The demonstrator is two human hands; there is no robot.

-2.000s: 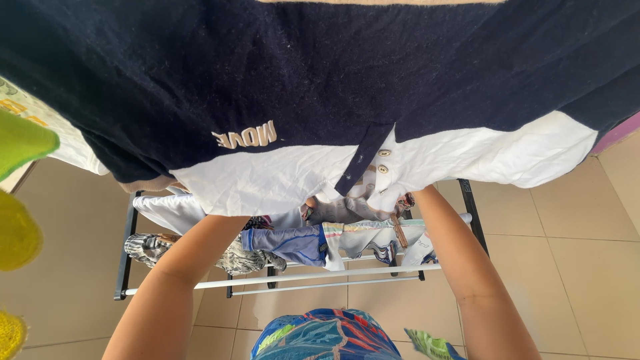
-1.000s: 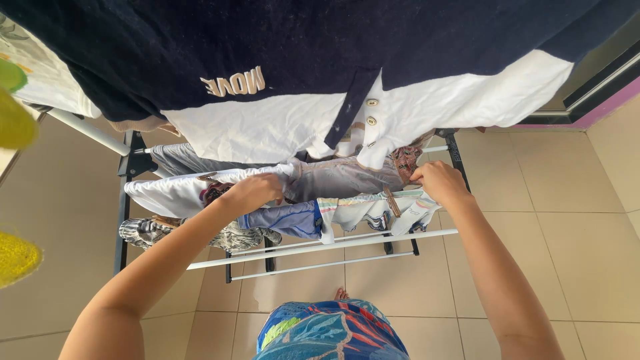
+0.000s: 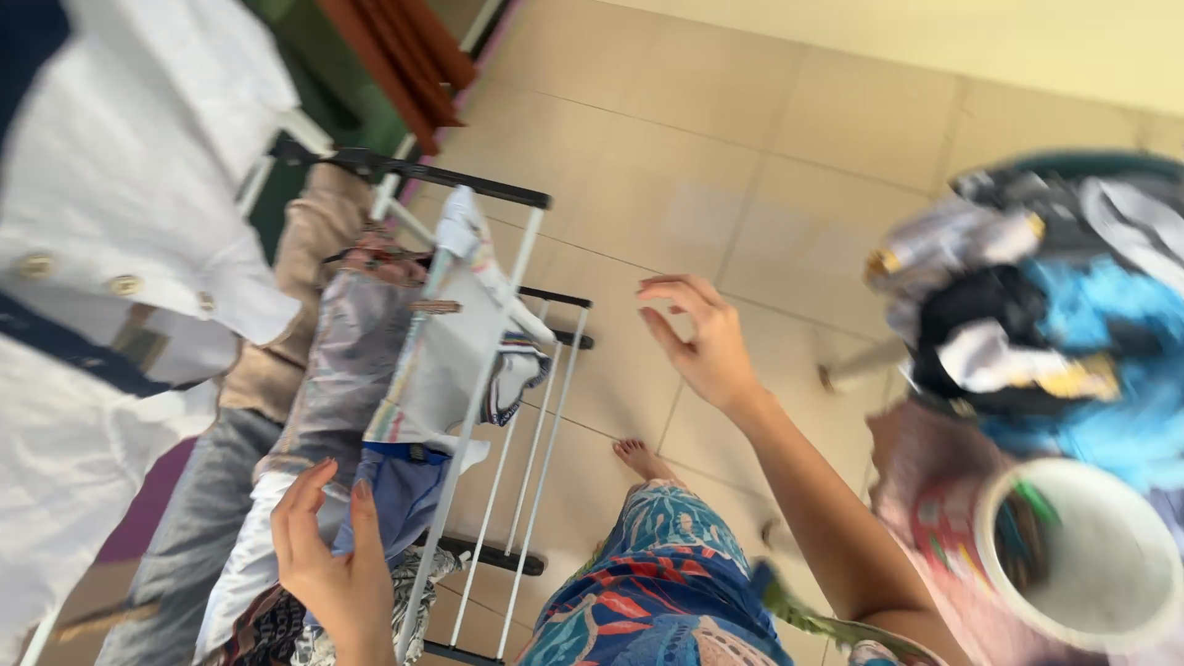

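My left hand (image 3: 328, 564) is at the lower left, fingers apart and holding nothing, in front of the clothes on a drying rack (image 3: 481, 370). Closest to it are a blue garment (image 3: 398, 490) and a grey garment (image 3: 347, 361). My right hand (image 3: 698, 342) is raised over the tiled floor, right of the rack, its fingers curled and apart with nothing between them. A wooden clothespin (image 3: 435, 306) grips a white garment (image 3: 425, 370) on the rack. A white shirt part with buttons (image 3: 139, 213) hangs at the far left.
At the right is a pile of damp-looking clothes (image 3: 1008, 324), blurred. Below it stands a white round tub (image 3: 1091, 564) with small items inside, on a pink cloth (image 3: 902, 453). Brown fabric (image 3: 407, 65) hangs at the top left. My bare foot (image 3: 638, 453) is beside the rack.
The view has swung far to the right, bringing the clothes pile and tub into sight. Both hands have come away from the clothes on the rack; the right one is now over the floor.
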